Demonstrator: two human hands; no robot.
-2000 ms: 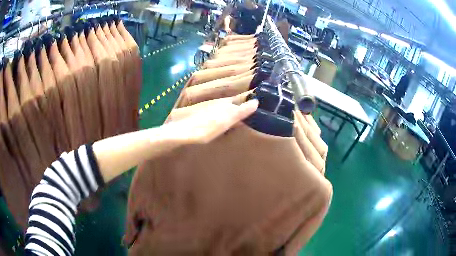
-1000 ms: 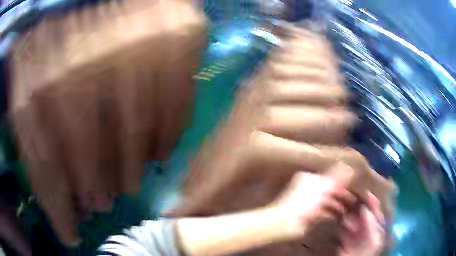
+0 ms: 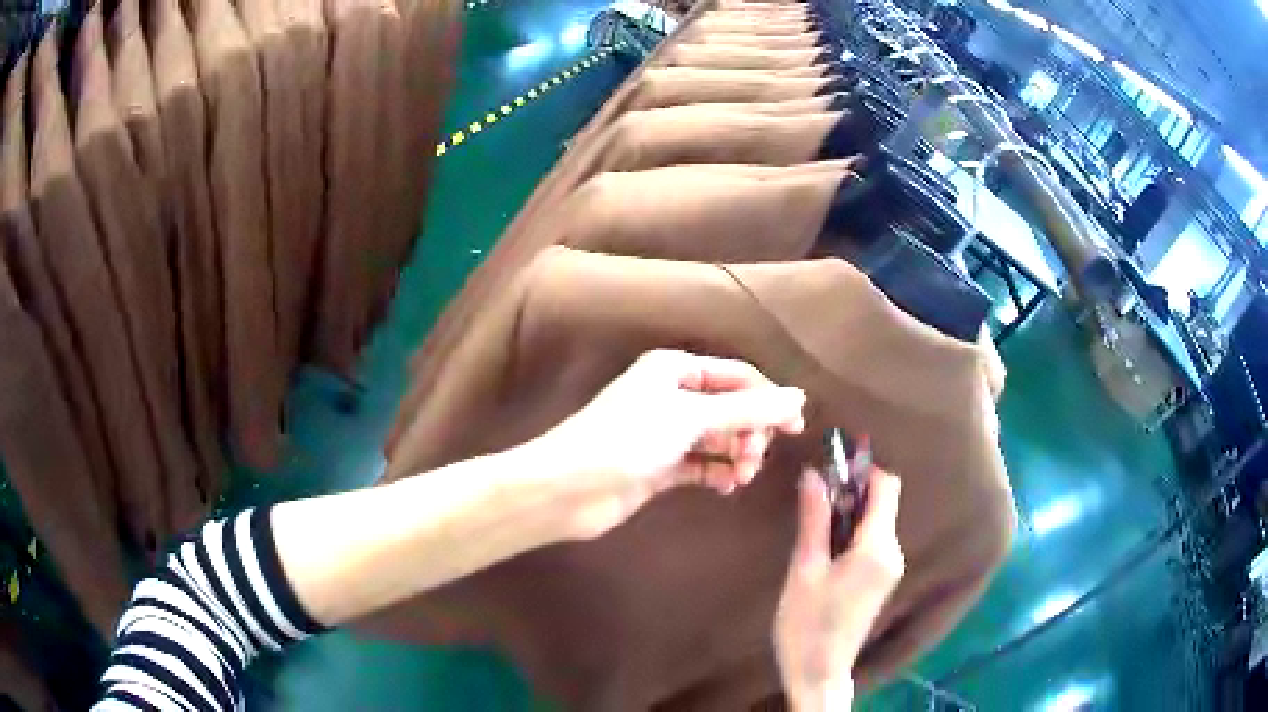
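Note:
The nearest brown-tan jacket point(image 3: 654, 584) hangs in front of me, its shoulder and collar side towards me. My left hand point(image 3: 702, 424) is in front of its upper part, thumb and fingers drawn together; whether cloth or a thread is between them is not visible. My right hand point(image 3: 841, 577) comes up from below, just right of the left hand, and holds small thread snips point(image 3: 843, 498) with the silver tip pointing up. The hands are apart. A fine dark line point(image 3: 751, 292) shows on the jacket's shoulder area.
A row of matching jackets point(image 3: 723, 132) on black hangers point(image 3: 918, 278) runs away along a metal rail point(image 3: 1057, 209). A second row of brown jackets point(image 3: 237, 209) hangs at the left. Green floor point(image 3: 480, 209) with yellow-black tape lies between. White-topped tables stand behind at right.
My left hand has left the hanger area and moved down in front of the jacket. My right hand, not in view at first, has come in with the snips. The view has tilted down.

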